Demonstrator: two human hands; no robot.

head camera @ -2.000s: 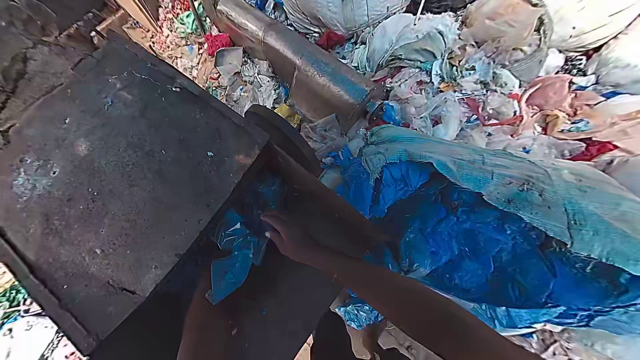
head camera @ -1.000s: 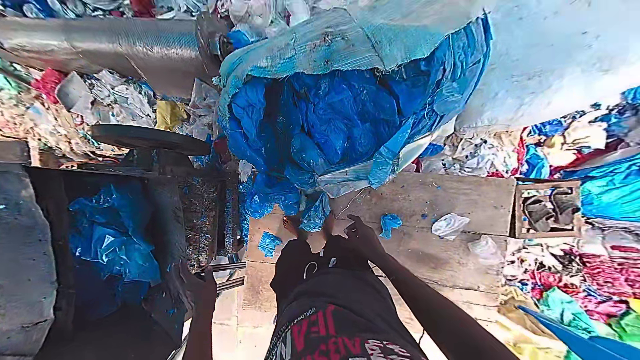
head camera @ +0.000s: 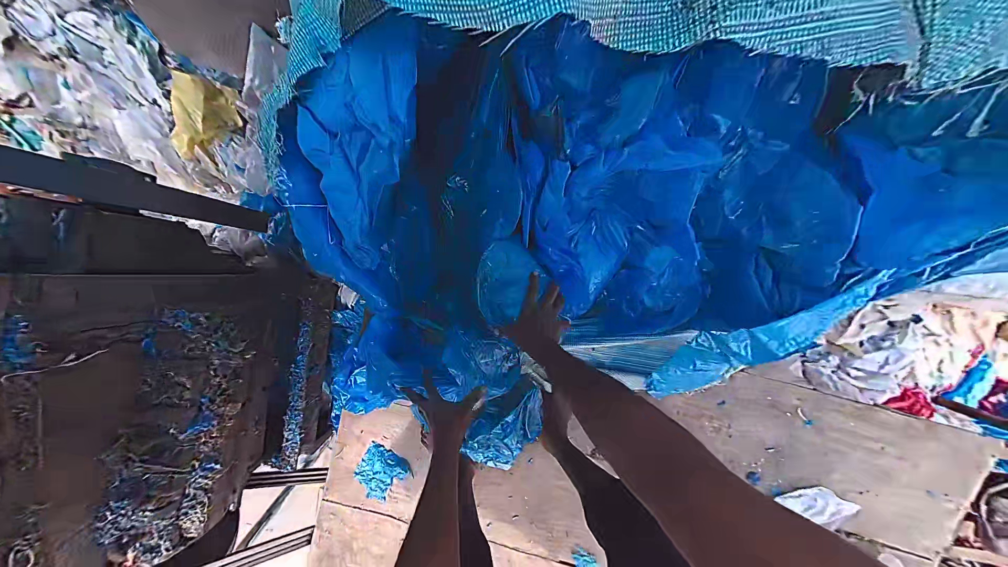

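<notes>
A large woven plastic sack (head camera: 756, 27) lies open at the top, full of crumpled blue plastic film (head camera: 606, 197). At the sack's mouth, my right hand (head camera: 542, 311) rests on the blue film with its fingers spread. Lower and to the left, my left hand (head camera: 445, 405) is over the film spilling from the sack, fingers apart. Whether either hand pinches any film cannot be made out. A loose piece of blue film (head camera: 498, 429) hangs between my hands near my feet.
Dark machinery (head camera: 87, 394) coated with blue shreds stands at the left, with a dark bar (head camera: 134, 189) above it. Wooden boards (head camera: 740, 441) lie underfoot, bearing a blue scrap (head camera: 381, 470) and a white scrap (head camera: 817, 506). Mixed plastic waste (head camera: 906, 354) is heaped at the right.
The view has swung from the machine to the sack. Both hands have moved to the blue film at the sack's mouth; one second ago they were apart, below it.
</notes>
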